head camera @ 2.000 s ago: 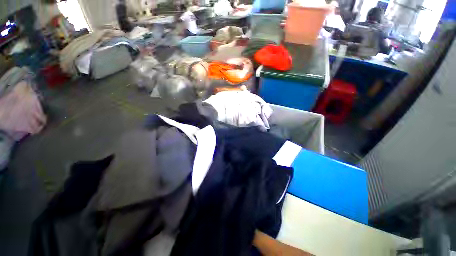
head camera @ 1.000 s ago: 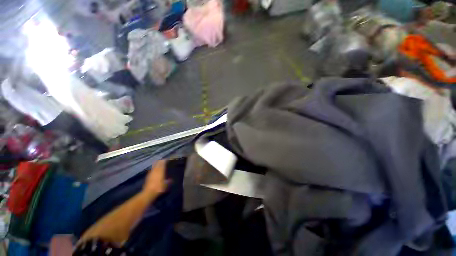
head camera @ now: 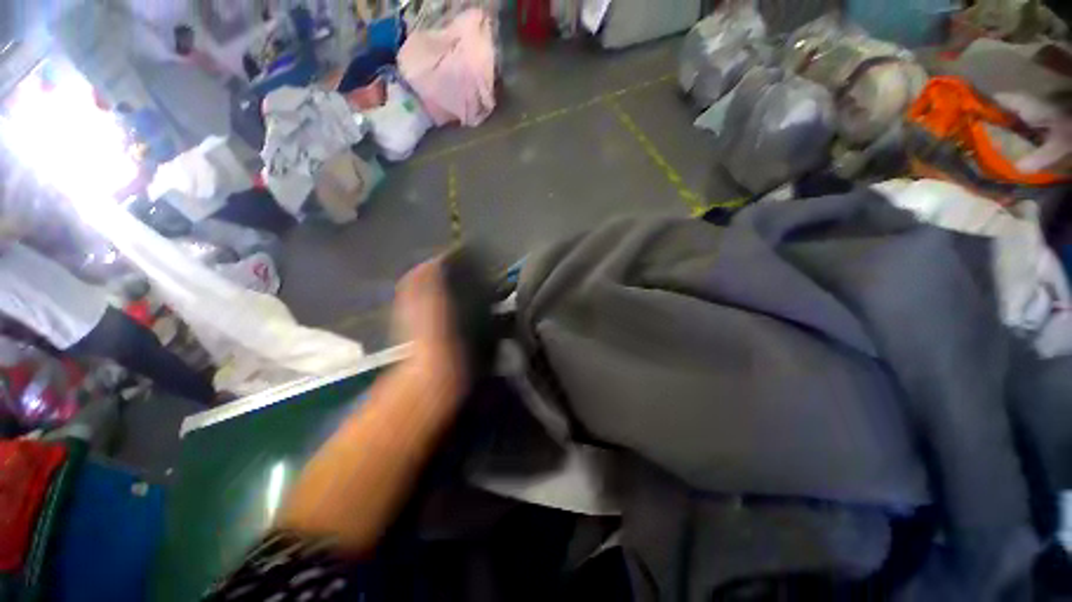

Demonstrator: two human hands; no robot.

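A large heap of grey and dark navy fabric (head camera: pixel 729 365) fills the lower middle and right of the view. My left hand (head camera: pixel 429 323) is blurred and reaches in from the lower left. It grips a dark fold of the fabric at the heap's left side, and its fingertips are partly hidden by the cloth. A piece of white strip (head camera: pixel 553 485) shows between folds below the middle. My right hand is not in view.
The glossy green table (head camera: pixel 235 470) with a pale metal edge is under my left forearm. Beyond are the grey floor (head camera: pixel 529 176) with yellow lines, plastic-wrapped bundles (head camera: pixel 776 124), orange cloth (head camera: pixel 970 129) and a person's sleeve and legs at far left.
My view has swung left since the first frame. In the last second my left hand has moved up and away with the dark cloth, uncovering the green table. Less white strip shows.
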